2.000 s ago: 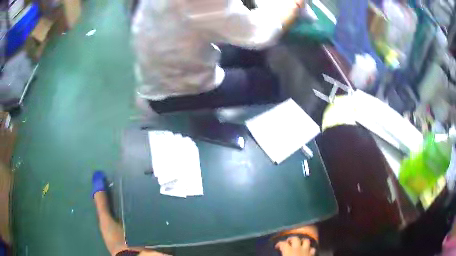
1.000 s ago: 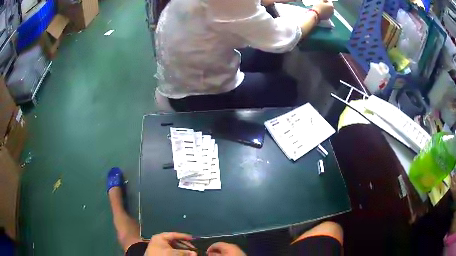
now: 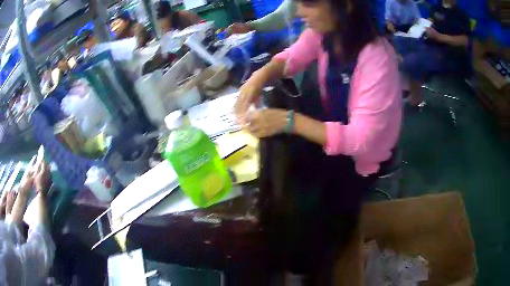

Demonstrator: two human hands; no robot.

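Note:
Neither of my hands is in the picture. Nearest in front of me is the dark-brown bench (image 3: 184,232). A large bright green bottle (image 3: 198,167) with a white cap stands on it. Long white sheets (image 3: 140,195) lie left of and behind the bottle, beside a thin metal frame (image 3: 100,226). A white paper stack (image 3: 126,271) shows at the bottom edge, on a small part of the dark-green table (image 3: 187,275).
A person in a pink top (image 3: 366,106) is right of the bottle, hands over the bench. An open cardboard box (image 3: 419,223) with white scraps is at lower right. A blue basket (image 3: 56,145) is at left, near another person's arms. More people sit behind.
The view has swung right and up. My hands, the label strips and most of the green table have left the picture; the person in pink and the box have come into it.

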